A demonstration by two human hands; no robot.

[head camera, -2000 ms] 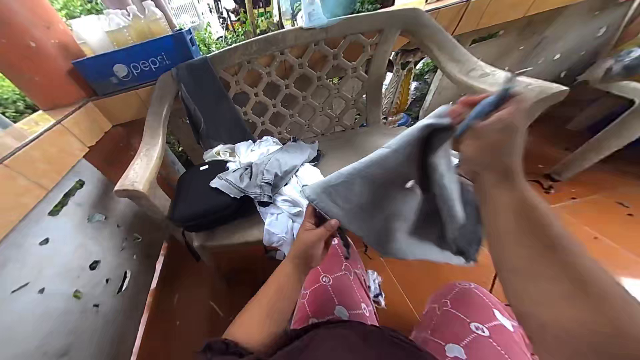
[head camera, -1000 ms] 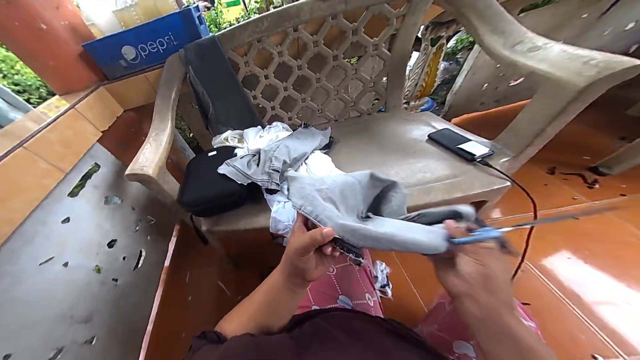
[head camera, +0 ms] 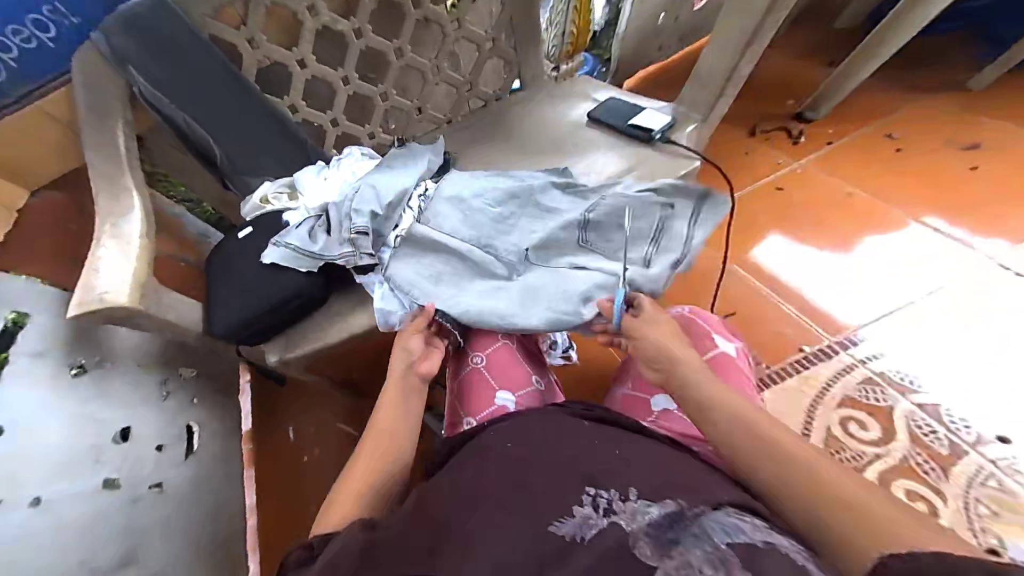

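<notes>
A grey denim garment piece (head camera: 496,248) with a back pocket lies spread over the bench seat and above my knees. My left hand (head camera: 420,348) pinches its lower left edge near a dark frayed strip. My right hand (head camera: 640,332) holds scissors with light blue handles (head camera: 620,304), blades pointing away over the denim and seemingly together, and its fingers also touch the cloth's lower edge. Left of the spread denim is a heap of white cloth (head camera: 340,180) and grey denim scraps (head camera: 320,236), partly on a black case (head camera: 260,280).
A black device (head camera: 632,118) with a cable rests on the plastic bench seat (head camera: 512,124). Dark cloth (head camera: 200,88) hangs over the bench's left side. A blue crate (head camera: 36,48) stands at upper left. Chair legs (head camera: 872,60) rise from the tiled floor at upper right.
The denim, bunched and folded before, now lies spread out with its pocket showing. My right hand has come down to its lower edge, and the scissors now point away from me instead of rightward.
</notes>
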